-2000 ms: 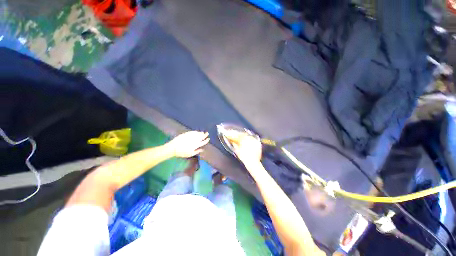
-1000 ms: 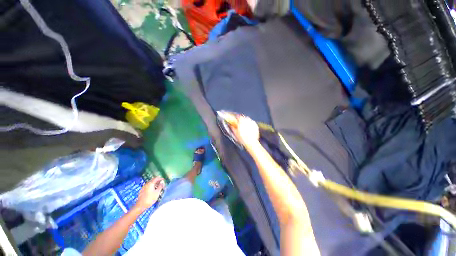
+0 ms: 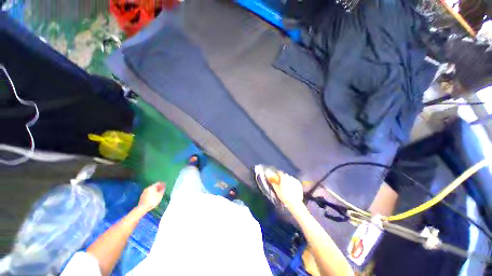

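A dark blue-grey trouser leg lies flat in a long strip along the near side of the padded table. My right hand is closed on the handle of the silver steam iron, which sits at the lower right end of the strip. A black cord and a yellow steam hose run off to the right from there. My left hand hangs over the floor, away from the table, holding nothing visible; its fingers look curled.
The grey-brown table cover bears a crumpled dark clothing pile at its far right. A white card is at the right corner. A yellow bag, a clear plastic bag and blue crates are at left.
My right hand has moved the iron down along the trouser leg towards the table's lower right end. My left hand moved off the table edge earlier and stays away. The camera view has shifted.
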